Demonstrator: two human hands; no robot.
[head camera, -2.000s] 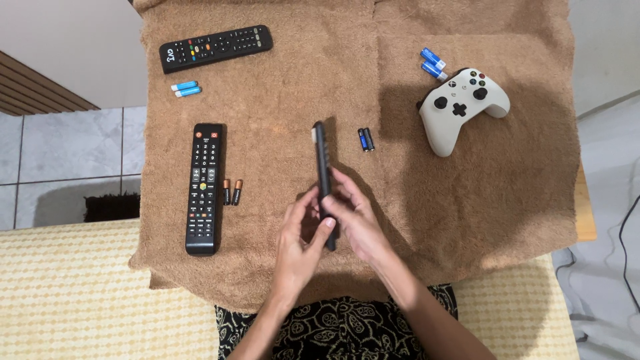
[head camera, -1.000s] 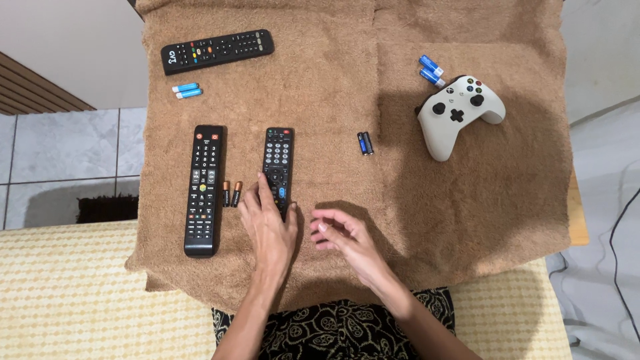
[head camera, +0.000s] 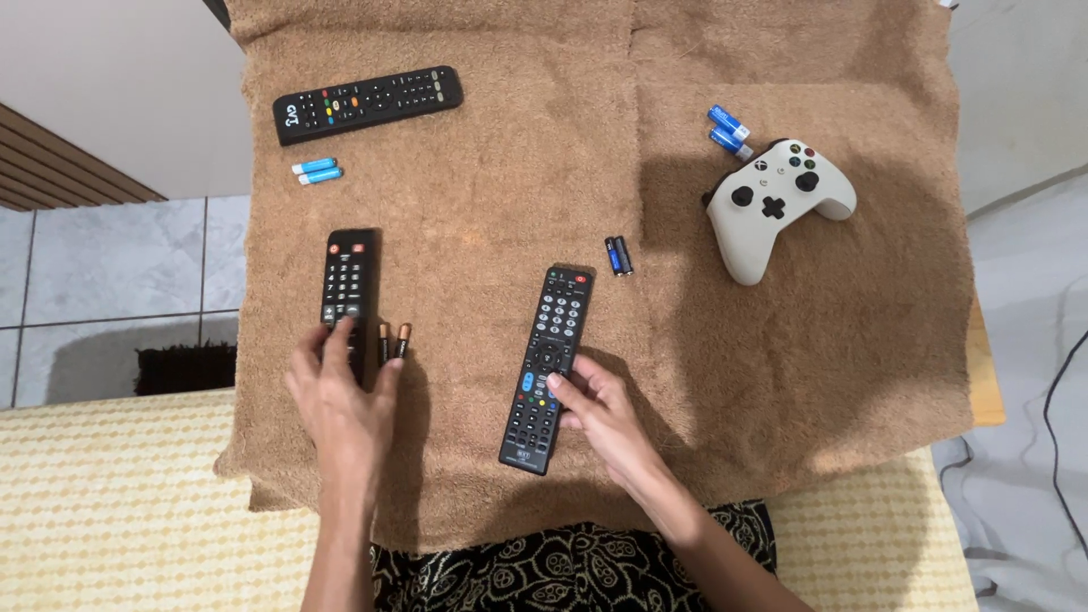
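My left hand (head camera: 344, 378) rests over the lower half of a long black remote control (head camera: 347, 276), thumb on its right side. Two black and copper batteries (head camera: 393, 342) lie just right of it, by my thumb. My right hand (head camera: 602, 408) holds another black remote control (head camera: 546, 370) with blue and white buttons, thumb on its face and fingers at its right edge. Two dark blue and black batteries (head camera: 620, 256) lie above it, to the right.
A third black remote control (head camera: 368, 104) lies at the upper left, with two light blue batteries (head camera: 317, 171) below it. At the right is a white game controller (head camera: 778, 204) beside two blue batteries (head camera: 729, 133). All lie on a brown towel (head camera: 501, 187).
My left hand has left the remote with blue buttons and moved left onto the long remote. My right hand has taken hold of the blue-buttoned remote, which is now farther right.
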